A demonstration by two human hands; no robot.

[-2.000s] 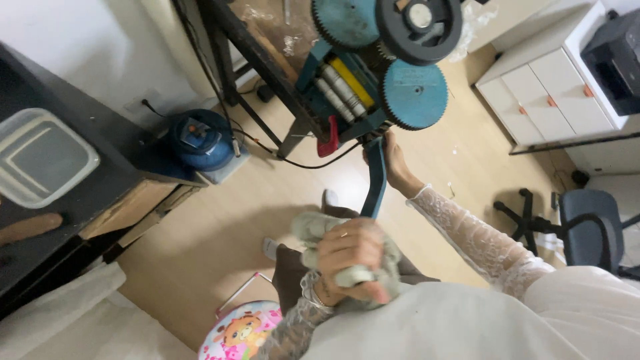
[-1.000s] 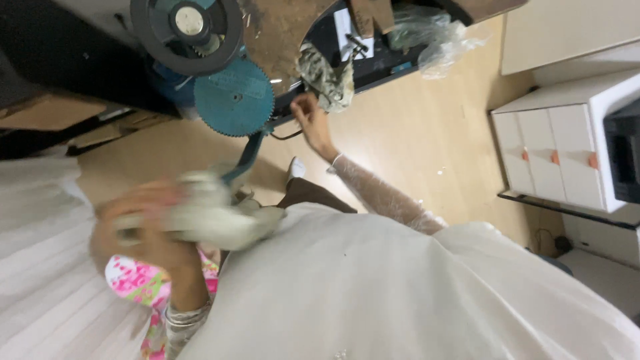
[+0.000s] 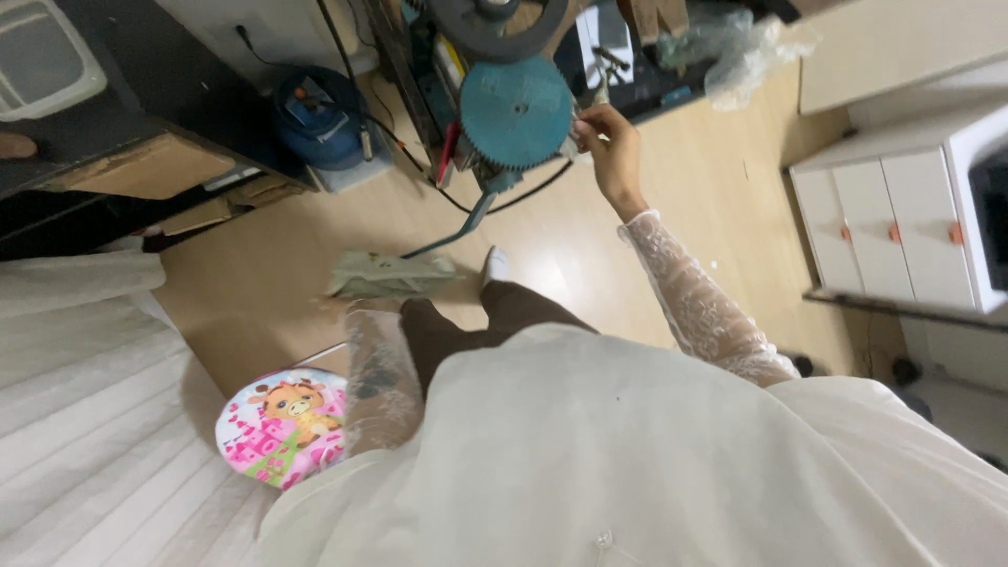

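Note:
A grey-green cloth [image 3: 394,274], blurred, covers most of my left hand [image 3: 337,302], which is shut on it. The cloth lies at the lower end of the teal crank arm [image 3: 472,216] of a roller machine; whether the hand also grips the crank is hidden. Above the crank stands a large teal gear wheel [image 3: 516,112], with a dark handwheel [image 3: 500,27] over it. My right hand [image 3: 606,142] is at the gear's right edge, thumb and fingers close together by a small greyish thing. I cannot tell if they grip it.
A blue gas cylinder [image 3: 319,118] stands left of the machine, near a black cable. A dark counter bears a clear plastic container [image 3: 47,63]. Crumpled plastic [image 3: 748,59] hangs over the bench edge. A white drawer unit [image 3: 882,228] is at right, a round cartoon-print seat [image 3: 283,425] at lower left.
Since one second ago, my left hand and the cloth have moved from beside my body to the crank's end. My right hand has come from the bench edge to the gear's side. The view has shifted.

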